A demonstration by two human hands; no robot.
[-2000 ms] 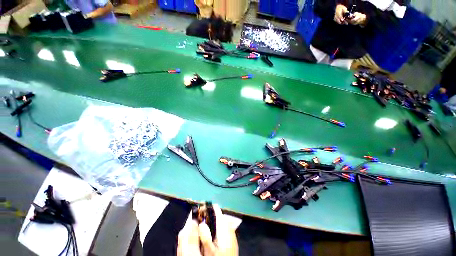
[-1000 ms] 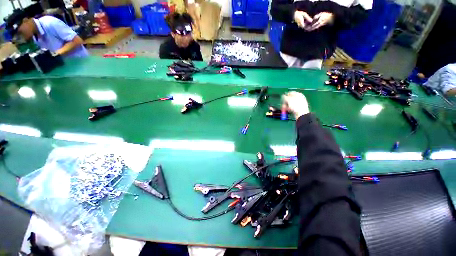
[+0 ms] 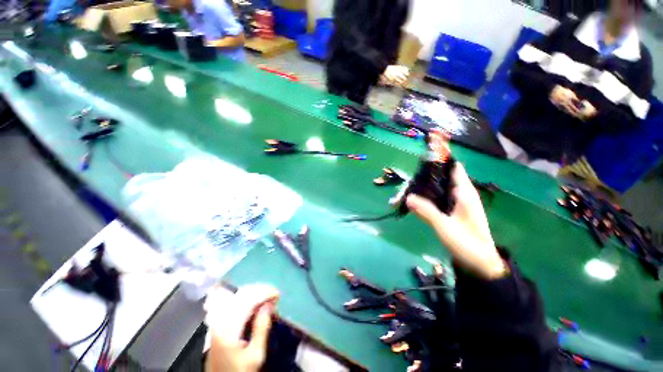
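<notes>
My right hand is raised over the conveyor and grips a black clamp lead, with coppery tips up and a thin cable trailing left; it is blurred. My left hand is low at the bench's near edge, fingers curled; something dark shows by the fingers, too blurred to tell if it is held. A pile of black clamps lies on the bench, partly hidden behind my right sleeve. One open clamp lies left of it. A clear plastic bag bears loose silver pieces.
The green conveyor carries clamp leads. A white stand at lower left holds black leads. Across the line are a black tray of silver pieces, another clamp pile and several people.
The view has turned. My right hand has come back from the belt and now holds a clamp lead up. My left hand has come into view at the bottom. A person across now stands.
</notes>
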